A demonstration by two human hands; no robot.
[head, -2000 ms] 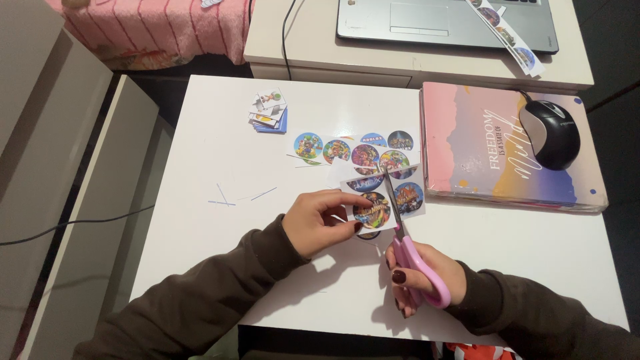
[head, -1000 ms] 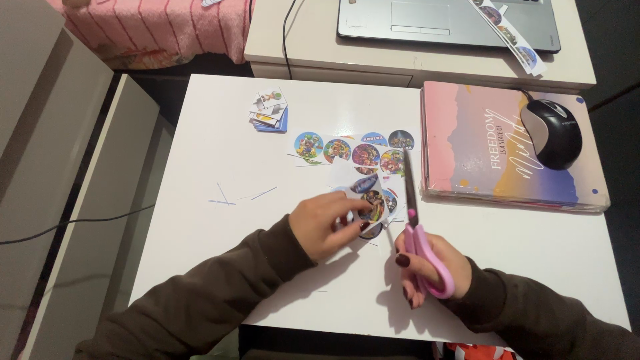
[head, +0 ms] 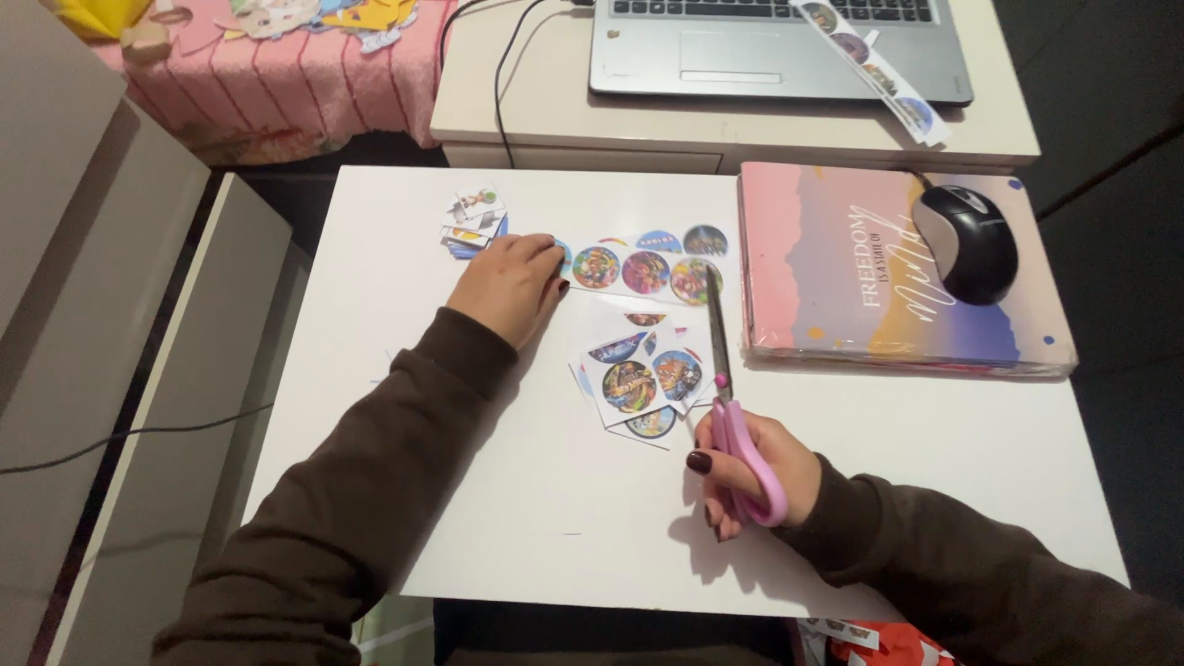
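Observation:
My left hand point(head: 513, 289) rests on the left end of a strip of round printed pictures point(head: 646, 273); whether its fingers grip the strip is hard to tell. In my right hand point(head: 754, 472) are pink-handled scissors point(head: 720, 347), blades pointing up the table, their tip by the strip's right end. Below the strip lie loose cut paper pieces with round pictures point(head: 629, 387), overlapping one another. A small stack of cut paper pictures point(head: 474, 217) sits just beyond my left hand.
A notebook with a printed cover point(head: 823, 314) lies at the right of the white table point(head: 462, 536), a black computer mouse point(head: 971, 245) on it. Behind stands a laptop point(head: 647, 69) with another picture strip point(head: 874, 74) across it. A cable hangs at the left.
My left hand has moved away from the loose round-picture pieces, up and left to the strip's left end. The scissors have stayed in my right hand.

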